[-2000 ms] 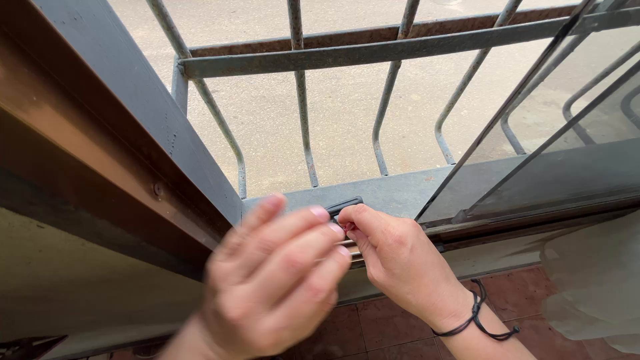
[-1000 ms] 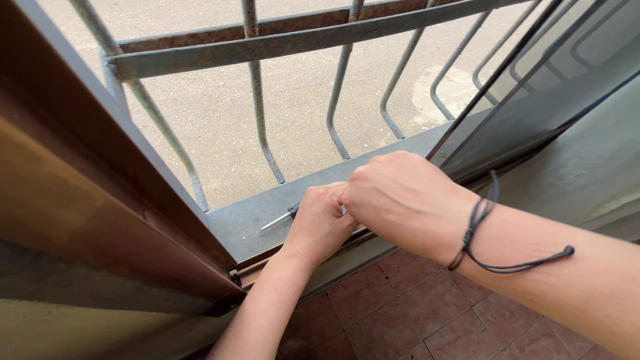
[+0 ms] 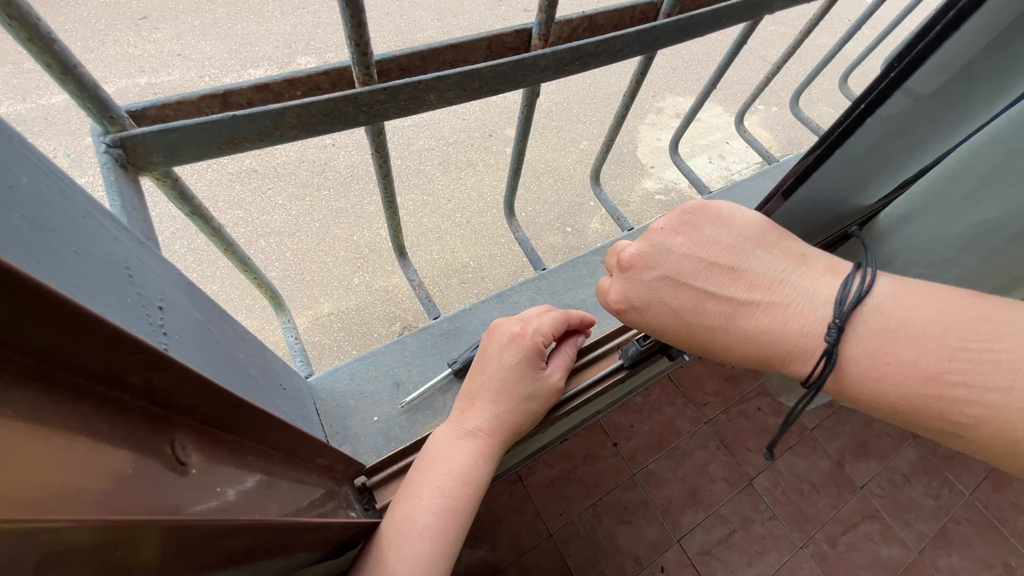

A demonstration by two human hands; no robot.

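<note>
A screwdriver [image 3: 436,382] lies on the grey metal sill [image 3: 360,400], its shaft pointing lower left and its handle partly behind my left hand [image 3: 524,364]. The thumb and forefinger of that hand are curled close together above the brown window track [image 3: 596,368]; whether something small is between them cannot be told. My right hand [image 3: 688,276], with a black cord bracelet [image 3: 836,332] at the wrist, is curled just right of it, its fingertips hidden. Below the right hand, a second tool with a thin metal shaft and black handle [image 3: 636,352] rests along the track.
Grey metal bars [image 3: 384,200] with a flat crosspiece [image 3: 320,120] stand outside the sill. A brown window frame [image 3: 160,448] rises at the left, and a glass pane [image 3: 864,136] at the right. Reddish tiles [image 3: 640,480] cover the floor below.
My hands, together over the track a second ago, are now apart, the right one further right. The shaft and handle along the track have come into sight. The view has shifted.
</note>
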